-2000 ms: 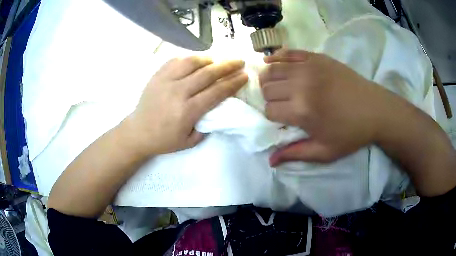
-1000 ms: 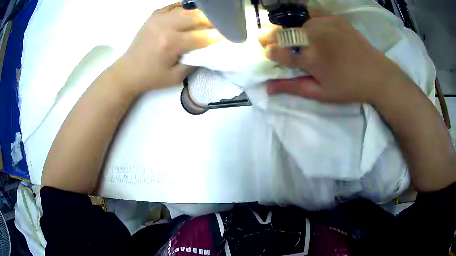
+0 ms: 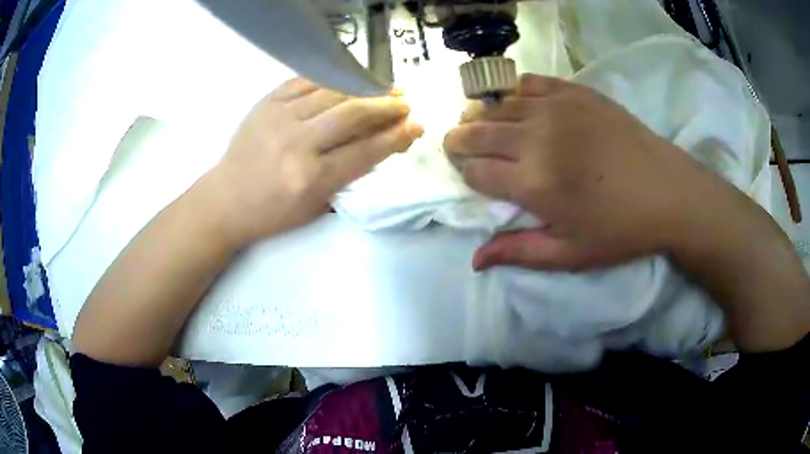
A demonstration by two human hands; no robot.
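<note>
The white garment piece lies under the lit needle area of the sewing machine and bunches up on the right. My left hand lies flat on the cloth left of the needle area, fingers together and pointing right. My right hand is right of it, fingers curled on the cloth, thumb apart below, with cloth between thumb and fingers. The ribbed tension knob is just above my right fingers. The needle tip and presser foot are lost in glare.
The white machine table has its front edge close to my apron. A blue surface with a white scrap is at the far left. A brown wooden stick-like handle is at the far right. Part of a fan shows at lower left.
Since one second ago, both hands and the cloth between them appear lower in view, and the dark-edged slot in the machine bed is covered. The machine head and knob also appear shifted left.
</note>
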